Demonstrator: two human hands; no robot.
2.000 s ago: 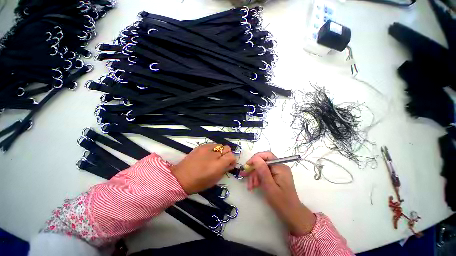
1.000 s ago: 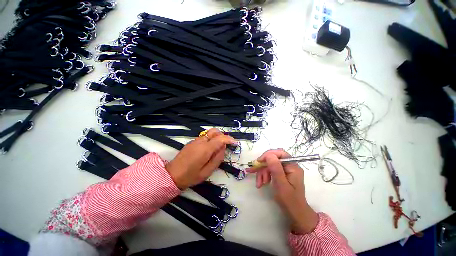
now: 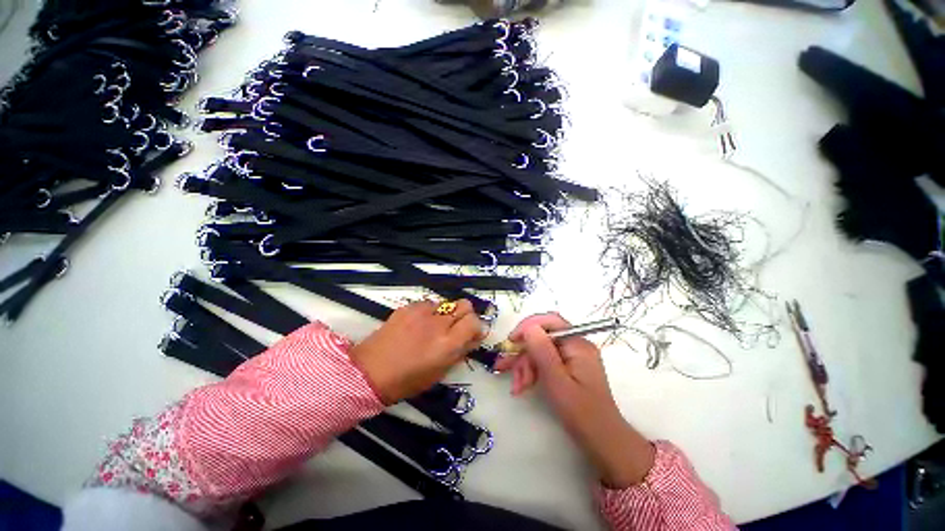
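Note:
My right hand holds a slim silver-white pen tool like a pencil, its yellowish tip at the end of a black webbing strap. My left hand lies over that strap, fingers bent down near its end; whether they pinch the strap or a thread is hidden. The D-ring there is mostly covered by my fingers. More straps with silver D-rings fan out below and left of my left forearm. The large stack of straps lies above my hands.
A tangled nest of dark thread lies right of the stack, beside a looped pale cord. A black adapter sits on a white power strip. Reddish snips or tweezers and black fabric lie at right. Another strap heap is at far left.
One second ago my left hand was raised up and away from the pen tip. It has come back down to the strap end, and the pen has moved left to meet it.

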